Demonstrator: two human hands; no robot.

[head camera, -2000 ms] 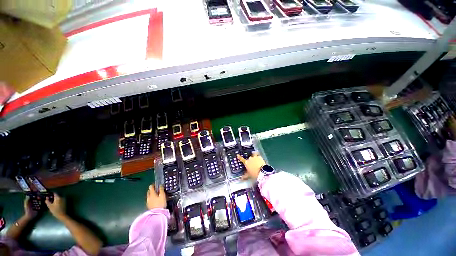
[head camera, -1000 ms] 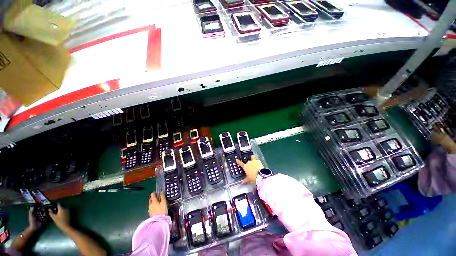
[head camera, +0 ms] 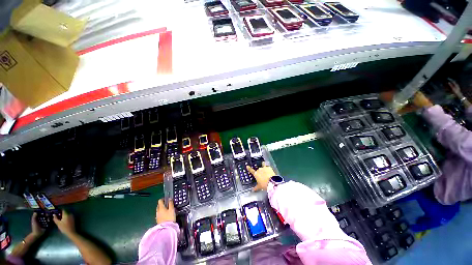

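Observation:
A clear blister tray [head camera: 215, 202] lies before me on the green bench. Its back row holds several opened phones [head camera: 223, 178] with dark keypads and pale screen sections. Its front row holds closed phones [head camera: 205, 239], one with a blue and white window [head camera: 254, 219]. My left hand [head camera: 165, 212] is at the tray's left edge, fingers on top, gripping it. My right hand [head camera: 260, 176], with a watch on the wrist, lies over the rightmost opened phone, fingertips at the keypad of the phone beside it. The hand hides part of both, and whether it grips one is unclear.
More opened phones [head camera: 155, 155] stand behind the tray on a brown board [head camera: 148, 181]. Stacked blister trays [head camera: 357, 178] are at right. A white shelf [head camera: 248, 57] crosses above with phones and a cardboard box [head camera: 39, 70]. Another person's hands [head camera: 64, 222] hold a phone at left; a pink-sleeved person is at right.
My hands keep their places at the tray. The view has shifted slightly. At right, another person's arm now reaches in behind the stacked trays.

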